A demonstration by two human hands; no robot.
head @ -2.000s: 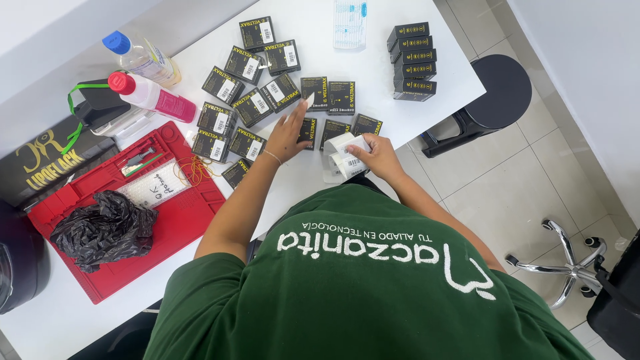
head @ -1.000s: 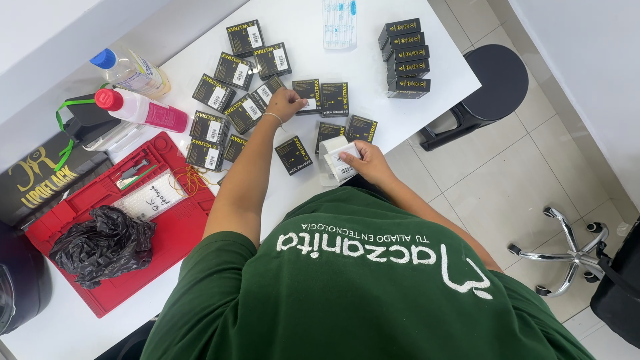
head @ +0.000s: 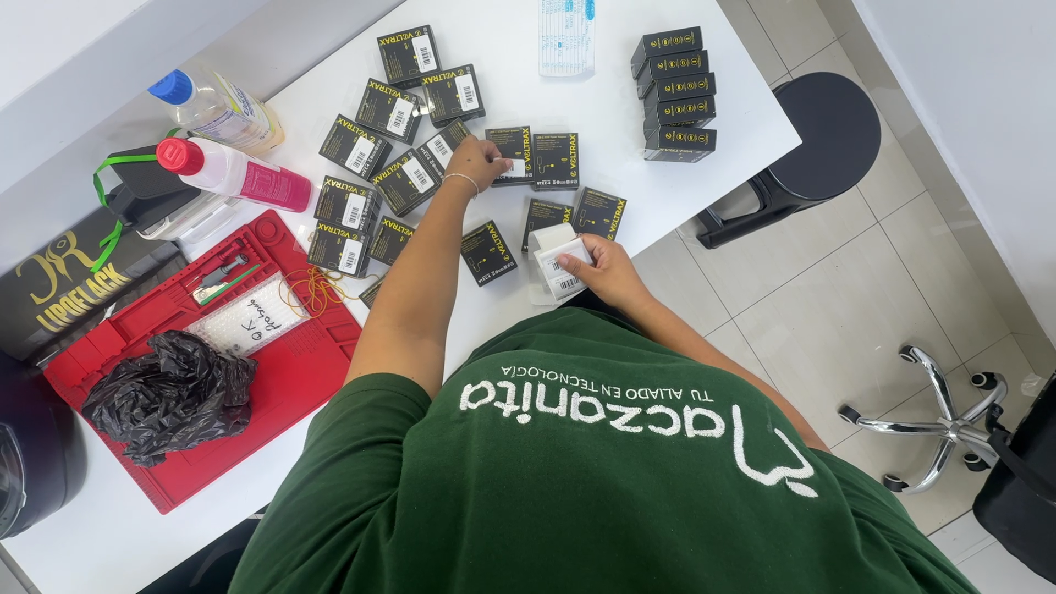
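My left hand (head: 477, 162) is over a black Veltrax box (head: 509, 144), its fingertips pinching the edge of a white label (head: 514, 168) against the box face. Nearer my body, my right hand (head: 606, 268) grips a roll of white barcode labels (head: 563, 270), thumb on top. Beyond the roll lie two boxes, one partly covered (head: 545, 216), one tilted (head: 600, 213). Another box (head: 488, 253) lies left of the roll, and one (head: 556, 161) right of the box under my left hand. Several boxes with barcode labels (head: 390, 110) spread to the left.
Several boxes stand in a row (head: 676, 99) at the right. A written sheet (head: 566, 37) lies at the far edge. At left are two bottles (head: 247, 177) (head: 223, 111), a red work mat (head: 289, 371) and a crumpled black bag (head: 169, 396). A round black stool (head: 827, 136) stands beside the table.
My left hand has moved farther from my body, and the box nearest it on my side now shows in full. My right hand keeps hold of the label roll in about the same place.
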